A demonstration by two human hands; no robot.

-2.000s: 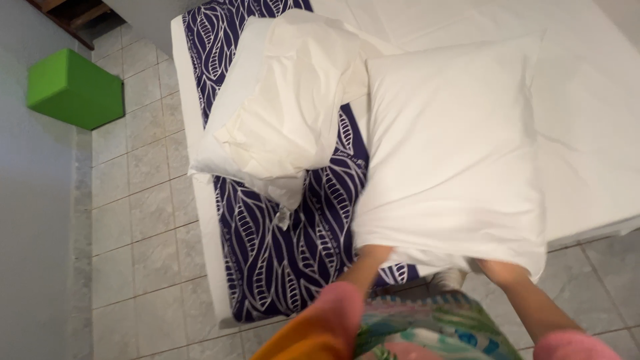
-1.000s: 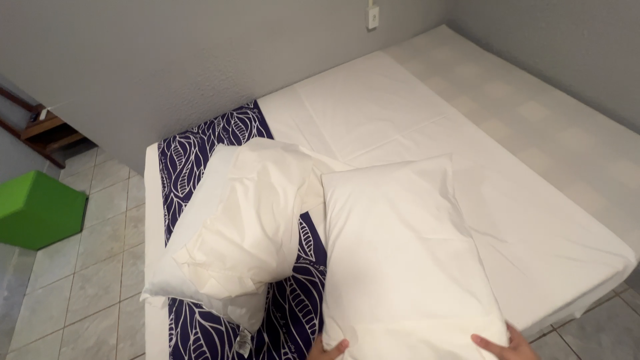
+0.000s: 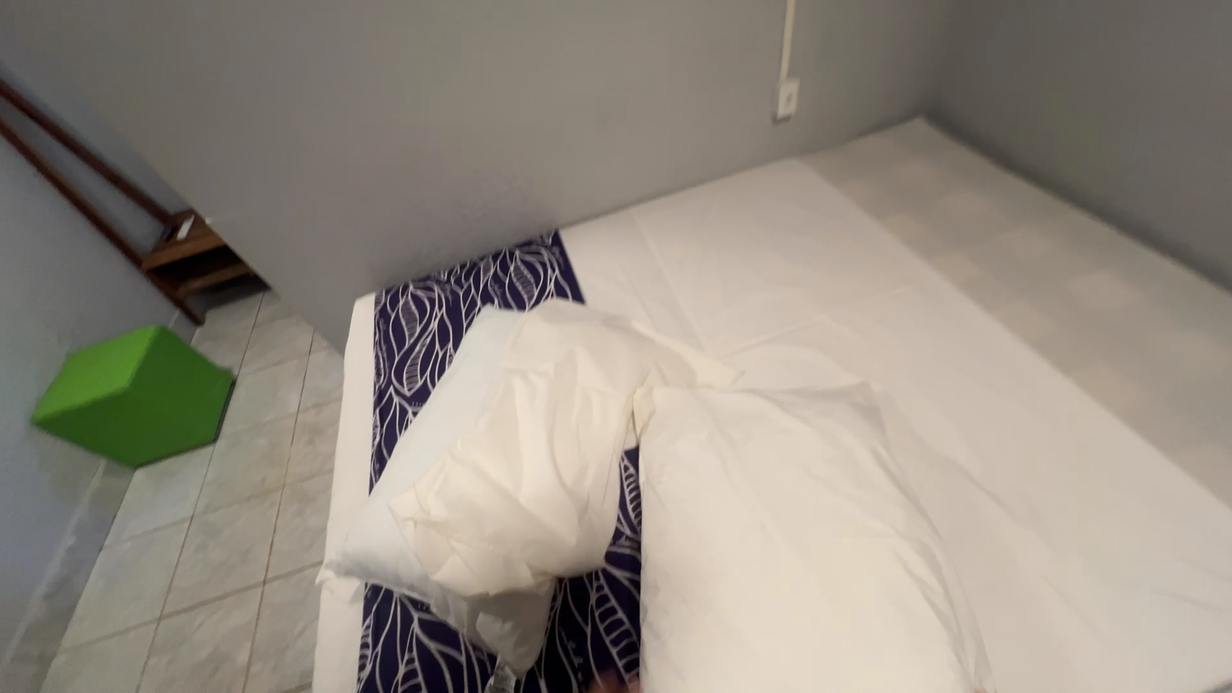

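Note:
A white pillow (image 3: 789,539) in its case lies on the bed at the lower middle, partly over a dark blue bed runner (image 3: 414,337) with a white leaf pattern. Only a blurred bit of my left hand (image 3: 614,681) shows at the bottom edge, by the pillow's lower left side; its fingers and grip are hidden. My right hand is out of the frame. Left of the pillow, a second white pillow (image 3: 423,491) lies tilted on the runner, with a crumpled cream-white cloth (image 3: 539,452) over it.
The bed's white sheet (image 3: 770,260) reaches toward the grey walls, with a bare pale mattress strip (image 3: 1020,231) at the right. A green cube-like stool (image 3: 144,395) stands on the tiled floor (image 3: 241,500) at left, near a wooden shelf (image 3: 197,245). A socket (image 3: 786,99) is on the wall.
Both hands were at the right pillow's near end in the earlier frames; now they are almost wholly out of view. The view has swung up toward the walls.

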